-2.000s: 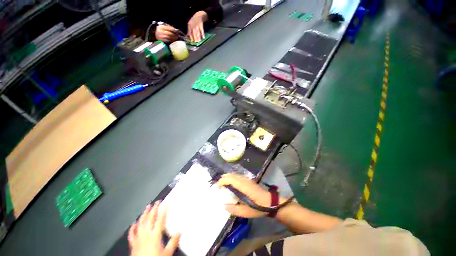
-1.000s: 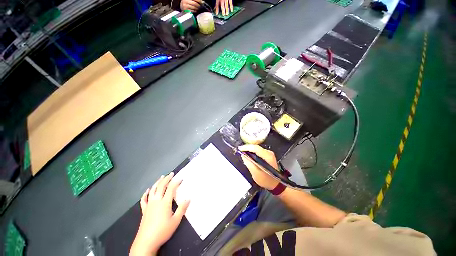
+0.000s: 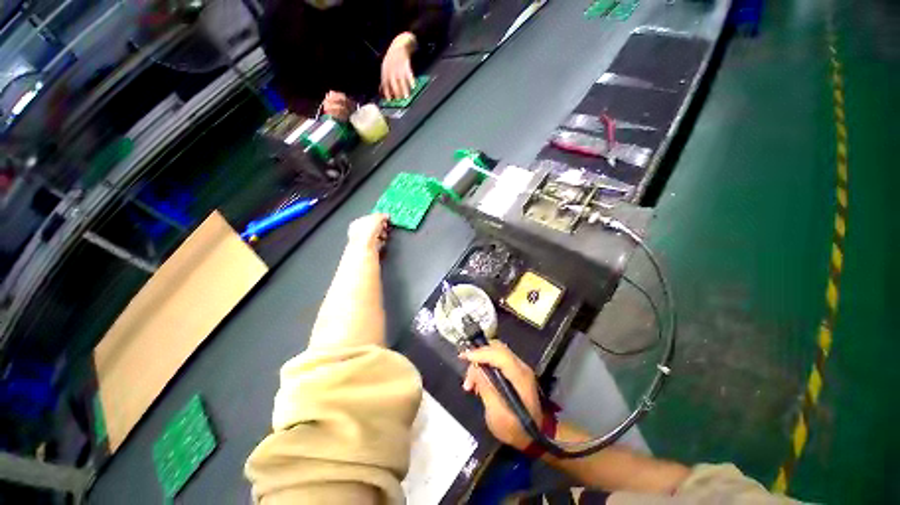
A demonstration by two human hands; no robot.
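My left hand (image 3: 369,233) is stretched forward over the belt, its fingers at the near left corner of a green circuit board (image 3: 408,201); the fingertips look closed on that corner. The board lies beside the solder wire reel. My right hand (image 3: 503,390) holds the black soldering iron (image 3: 504,387) with its tip over the pale solder waste cup (image 3: 465,314). The white pad (image 3: 436,449) shows no board on its visible part; my left sleeve hides the rest.
The feeder (image 3: 549,212) with reel (image 3: 464,172) stands beyond the cup, the yellow sponge (image 3: 534,297) beside it. Red-handled cutters (image 3: 590,146) lie further on. Cardboard (image 3: 178,321), a blue tool (image 3: 279,219) and another board (image 3: 185,447) are left. A person works opposite.
My left hand has moved from the white pad forward to the board by the reel. My right hand has brought the iron's tip over the cup. The camera view has shifted.
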